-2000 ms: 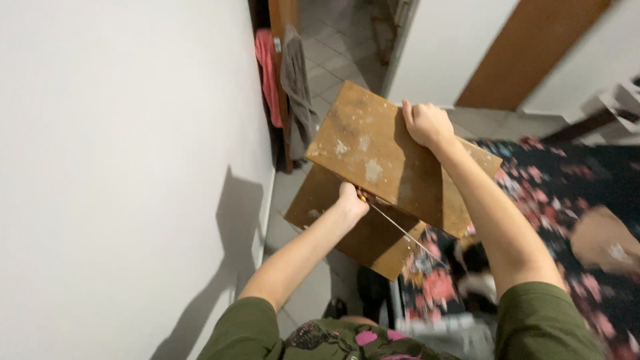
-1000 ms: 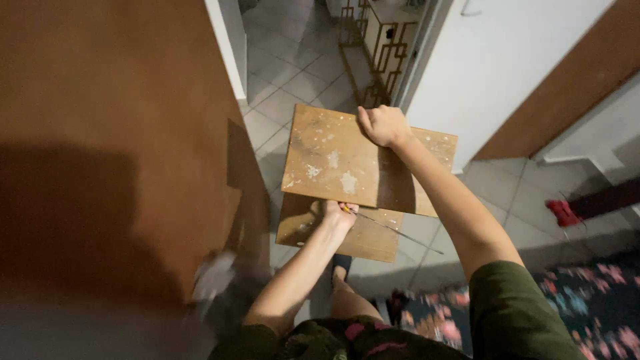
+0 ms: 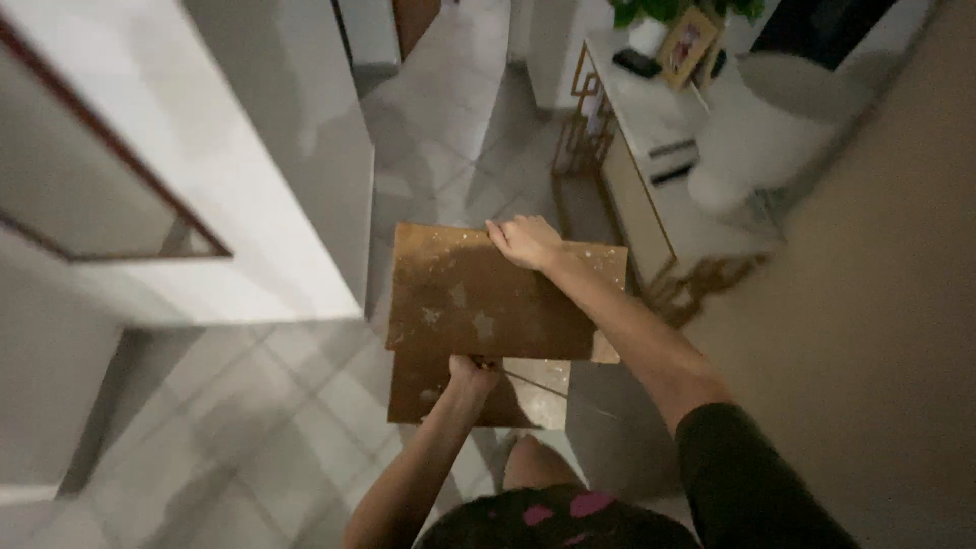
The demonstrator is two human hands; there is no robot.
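Note:
A wooden piece of two offset boards, probably a small step stool, hangs in front of me; whitish spots mark its upper board (image 3: 457,305). Over the far edge of that board, my right hand (image 3: 526,240) is closed with the fingers on top. My left hand (image 3: 473,374) is closed at the near edge, above the lower board (image 3: 435,408), around a small yellowish-orange thing. From that fist a thin rod (image 3: 537,383) sticks out to the right; its kind cannot be told. What joins the boards is hidden.
To the right stands a white-topped sideboard (image 3: 656,114) with gold-coloured metalwork, bearing a picture frame (image 3: 688,47), a plant (image 3: 656,9) and a blurred white object (image 3: 762,130). A white wall corner (image 3: 305,252) is at the left. Tiled floor (image 3: 435,152) runs ahead between them.
The view has moved from beside a flower-patterned cloth, past a brown door, to a passage with the sideboard at the right. Both hands have kept their hold on the wooden piece.

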